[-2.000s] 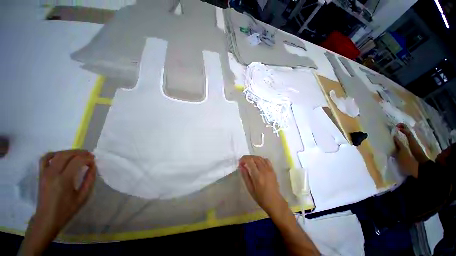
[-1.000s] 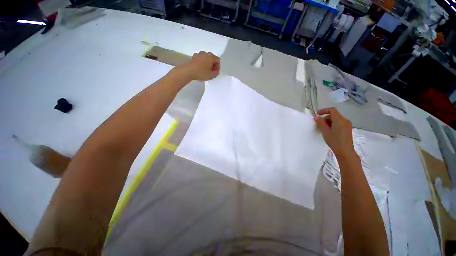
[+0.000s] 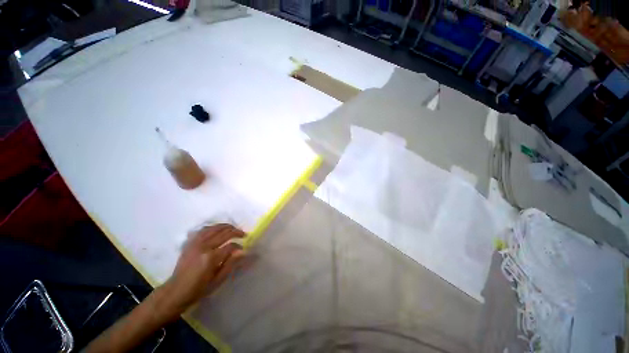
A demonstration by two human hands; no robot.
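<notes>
My left hand (image 3: 207, 258) is at the left edge of the grey-covered area, over the yellow tape (image 3: 279, 203). It is blurred, with its fingers bent. A faint whitish shape shows beside it; I cannot tell whether the hand holds it. A white piece with straight edges (image 3: 407, 207) lies slightly wrinkled across the far part of the grey work surface (image 3: 331, 269). My right hand is out of the picture.
A bottle with brown-orange contents (image 3: 184, 170) and a small black object (image 3: 199, 113) are on the white table at left. Grey panels (image 3: 407, 114) lie at the far side. Tangled white strips (image 3: 545, 276) are at right. A metal-framed seat is below left.
My left hand has let go of the white piece and moved to the near left. My right hand has left the picture. The white piece now lies down, and the view has turned left.
</notes>
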